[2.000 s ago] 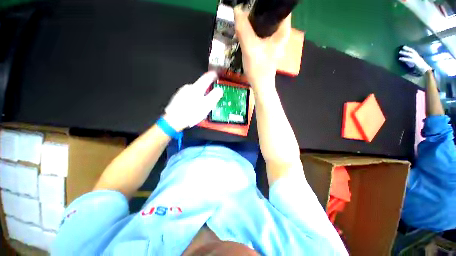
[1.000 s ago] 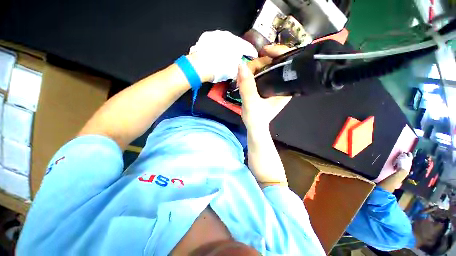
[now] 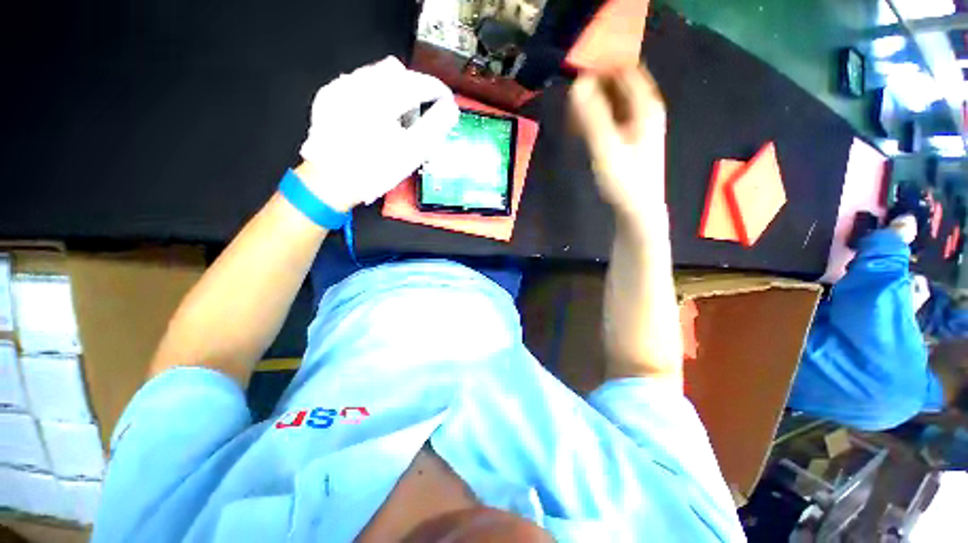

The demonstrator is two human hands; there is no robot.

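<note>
The board unit (image 3: pixel 467 164), a green board in a thin black frame, lies flat on a red foam pad (image 3: pixel 467 225) in front of me. My gloved left hand (image 3: pixel 377 133) is over the unit's left edge with fingers bent. A small dark patch shows between its fingertips; whether it is a held part or a gap is unclear. My bare right hand (image 3: pixel 621 122) is blurred, raised right of the unit, fingers apart with nothing visible in them. The black screwdriver (image 3: pixel 554 40) is beside its fingertips, partly cut off by the top edge.
The screw feeder (image 3: pixel 478 27) stands behind the unit, with red foam (image 3: pixel 610 37) to its right. Two foam pads (image 3: pixel 756 194) lie on the black bench at right. Cartons stand below the bench: white boxes (image 3: pixel 48 366) left, foam (image 3: pixel 690 329) right. Another person's blue sleeve (image 3: pixel 876 318) is at right.
My right hand has let go of the screwdriver and moved right. My left hand has moved left off the unit's middle, uncovering the board. The view has turned.
</note>
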